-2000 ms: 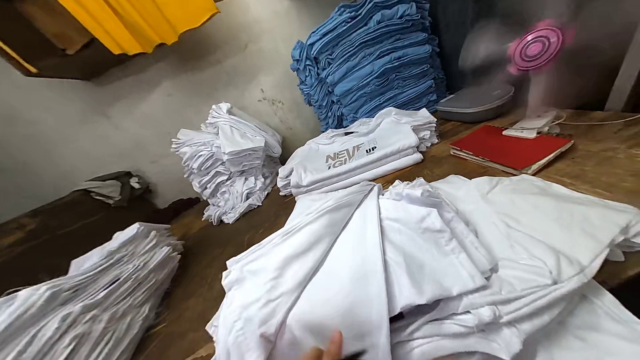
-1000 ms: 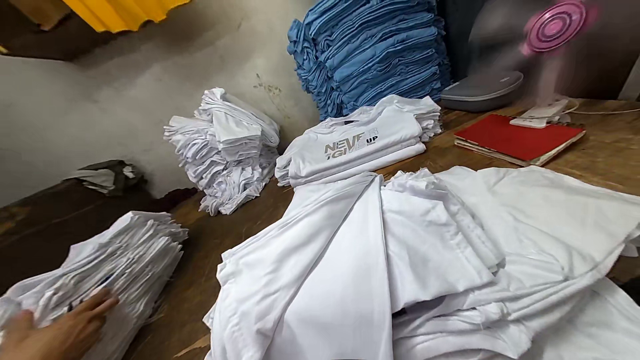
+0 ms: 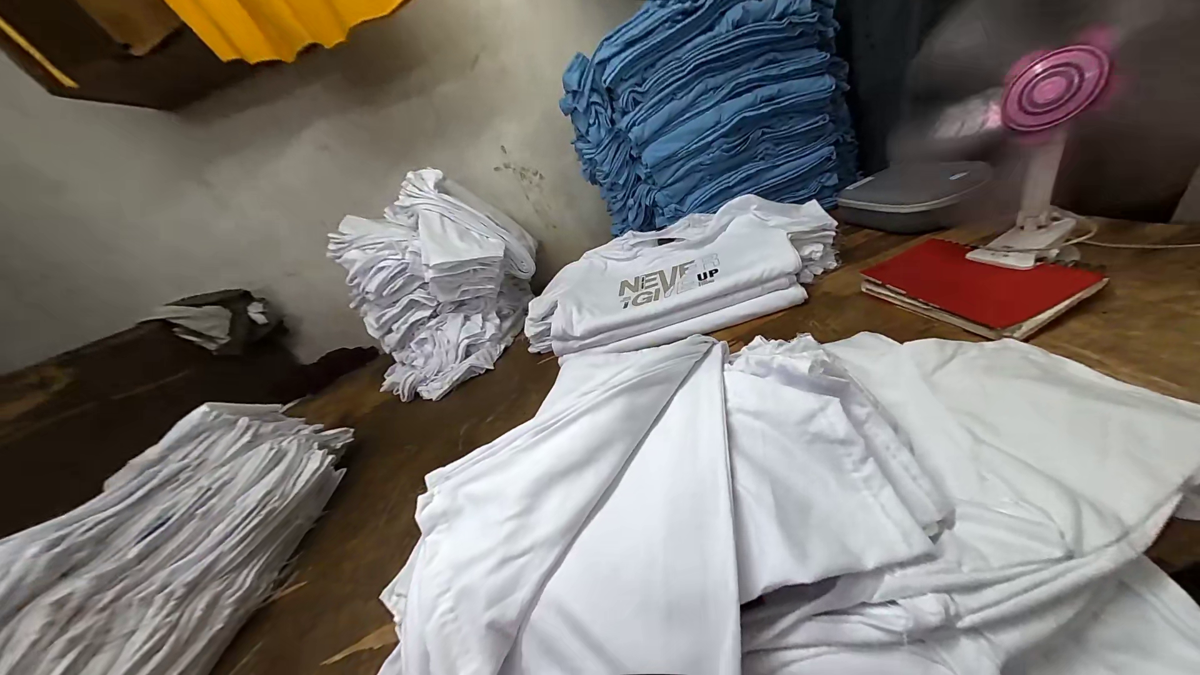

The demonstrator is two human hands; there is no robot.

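Neither my left hand nor my right hand shows in the head view. White folded fabric pieces (image 3: 647,534) lie spread in the front middle, overlapping a looser heap of white cloth (image 3: 1012,441) at the right. Behind them sits a stack of folded white T-shirts (image 3: 675,281), the top one bearing printed lettering. A tall bundle of white cut pieces (image 3: 441,281) leans near the wall. At the lower left lies a thick stack of white pieces (image 3: 169,544) with uneven edges.
On the wooden table (image 3: 375,487), a high stack of blue cloth (image 3: 712,112) stands at the back. A grey case (image 3: 909,192), a red notebook (image 3: 980,281) and a spinning pink-and-white fan (image 3: 1055,89) are at the right. Yellow cloth (image 3: 281,23) hangs above left.
A hand that lay on the lower-left white stack one second ago has gone out of view. The fingers seen at the bottom middle two seconds ago are also out of view.
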